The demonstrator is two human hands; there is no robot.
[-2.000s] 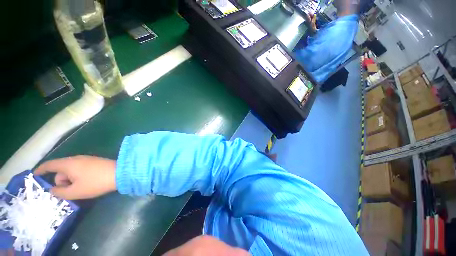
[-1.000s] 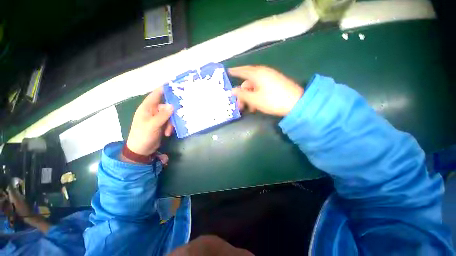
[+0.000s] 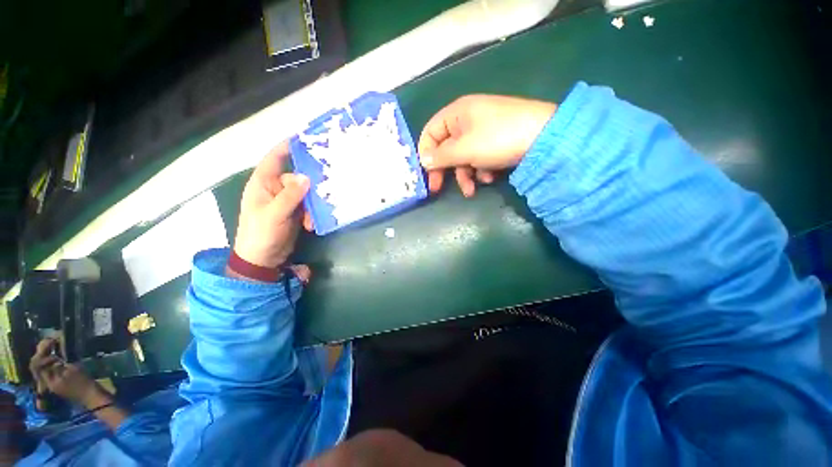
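A shallow blue parts tray [image 3: 315, 219] heaped with small white parts [image 3: 365, 169] is in front of me at the near side of the white strip. My left hand [image 3: 270, 210], with a dark red wrist strap [image 3: 253, 268], grips the tray's left side, thumb at the rim. My right hand [image 3: 479, 137] is at the tray's right edge, thumb and index fingertip close together; whether they hold a white piece or the tray edge cannot be told. One loose white bit [image 3: 390, 233] lies just below the tray.
A white strip [image 3: 210, 150] runs behind the tray. Beyond it are phone assemblies [image 3: 288, 27] on a dark carrier. A white paper sheet [image 3: 175, 241] and a black fixture [image 3: 78, 315] are at left, with another person's hand [image 3: 68, 378]. Two white bits lie at upper right.
The view has swung from the phone rack to the tray. My left hand now shows, holding the tray. Over the last second my right fingers drew slightly back from its rim.
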